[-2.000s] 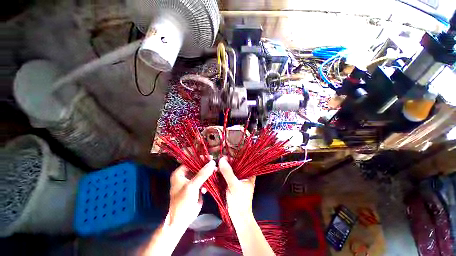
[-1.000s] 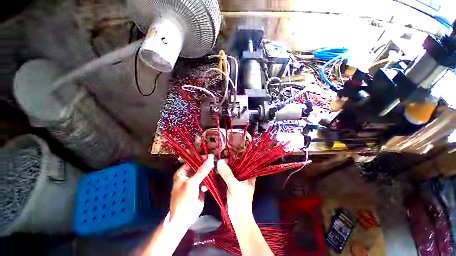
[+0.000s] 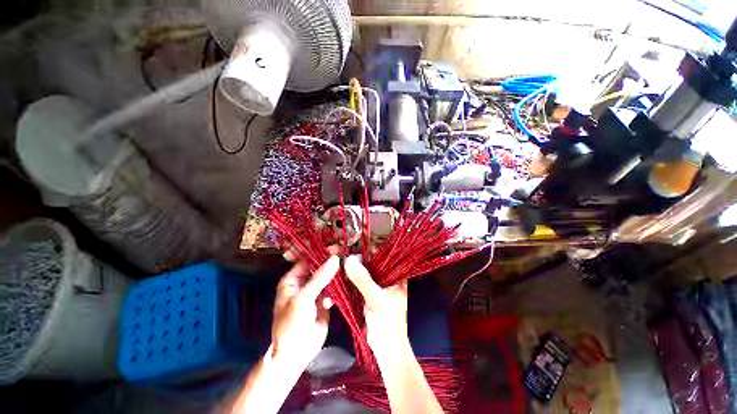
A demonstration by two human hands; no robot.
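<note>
My left hand [image 3: 301, 303] is closed around a fan of thin red cords [image 3: 295, 230] that spreads up and to the left. My right hand [image 3: 383, 303] is closed around another fan of red cords [image 3: 416, 242] that spreads up and to the right. My thumbs are close together, with a few single cords [image 3: 365, 214] standing upright above them toward the grey-black machine [image 3: 384, 174]. Two pale rounded parts [image 3: 349, 220] sit at the bench edge just beyond my fingertips. Whether the cord tips touch the machine cannot be told.
A white fan [image 3: 257, 69] stands at upper left. Red and silvery bits [image 3: 287, 174] litter the bench left of the machine. A second dark machine [image 3: 638, 145] is at right. A blue plastic stool [image 3: 174, 323] and a pale bucket [image 3: 77, 311] are at lower left. More red cords [image 3: 428, 384] lie below my hands.
Both hands keep hold of their cords and have shifted only slightly. The upright single cords beyond my thumbs have changed position a little. The view has shifted slightly.
</note>
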